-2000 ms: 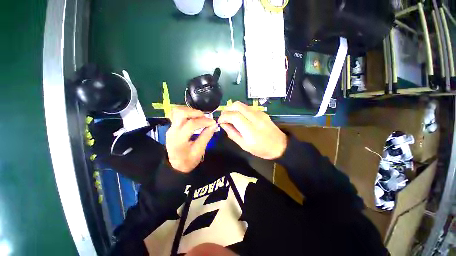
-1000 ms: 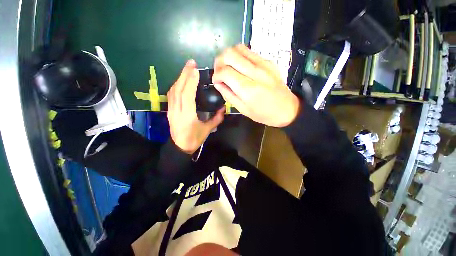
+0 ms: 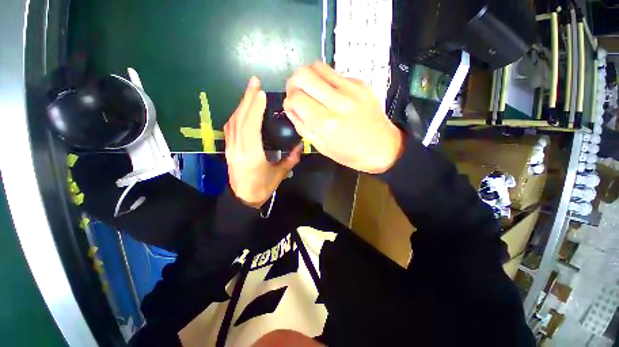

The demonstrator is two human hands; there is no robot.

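A security camera with a glossy black ball head [image 3: 277, 130] is between my hands at the bench's front edge. My left hand [image 3: 251, 152] holds it from the left, with the thumb at its lower side. My right hand [image 3: 339, 118] is on its upper right, with fingers bent at the head; whether they pinch something small is hidden. A thin white lead [image 3: 273, 203] hangs below my left hand. A second camera [image 3: 102, 112] with a black ball and white bracket lies at the left end of the bench.
Yellow tape crosses [image 3: 205, 131] mark the bench edge. A white keyboard [image 3: 364, 41] lies at the back, with a bulky black box [image 3: 492, 34] and a white strip [image 3: 448, 100] to its right. A carton [image 3: 499, 159] holding cameras is at the right. A metal-edged conveyor [image 3: 34, 203] runs at the left.
Since two seconds ago, my hands have moved from the lead up onto the black head, and the view has shifted. In the last second my hands have barely moved.
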